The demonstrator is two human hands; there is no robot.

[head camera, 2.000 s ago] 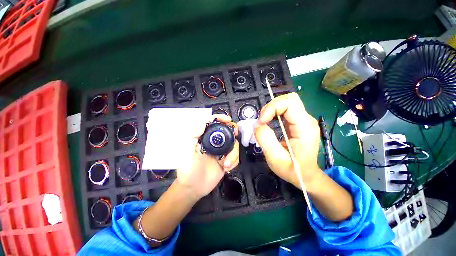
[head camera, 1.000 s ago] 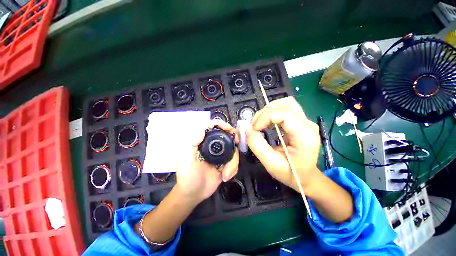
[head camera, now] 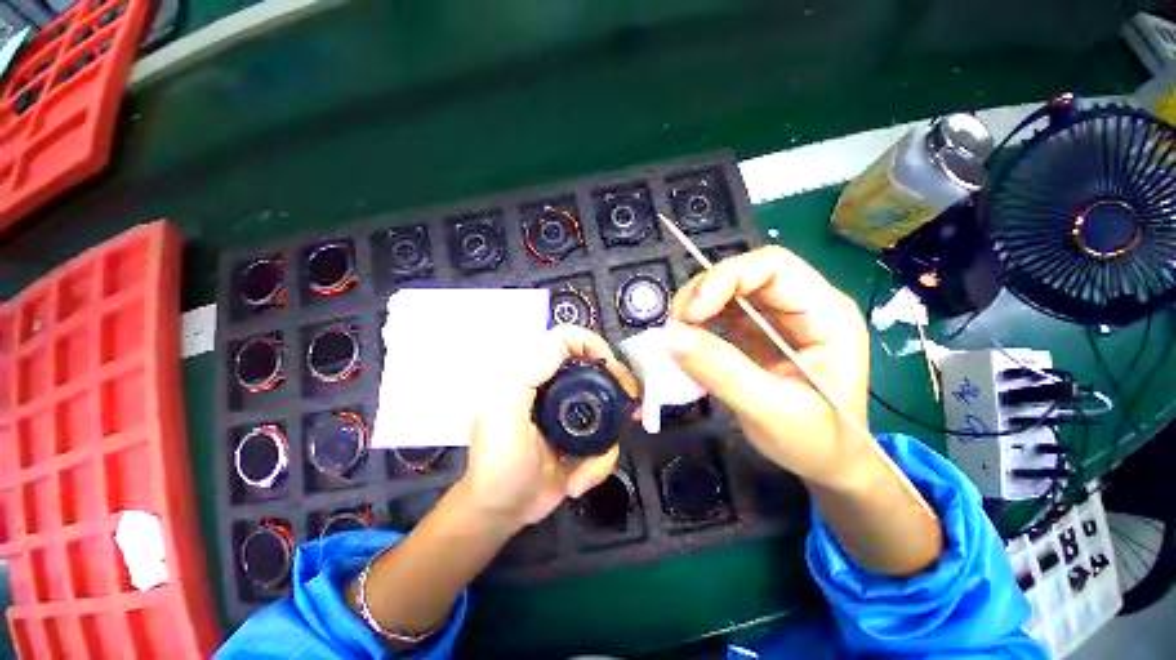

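Note:
My left hand holds a round black unit with its ringed centre facing up. My right hand pinches a small white cloth just right of the unit, with a small gap. A long thin tan stick lies in the same hand, slanting from upper left to the wrist. Below the hands is a black foam tray with round units in its pockets, some with red rims. A flat white sheet lies on the tray. My hands hide some pockets.
A red tray stands at the left with a white scrap on it; another red tray is behind. At the right are a bottle, a black fan, a power strip with cables, and a white parts tray.
My left hand has moved slightly right and down with the unit. My right hand has moved slightly right, the cloth has spread lower, and the stick has tilted flatter.

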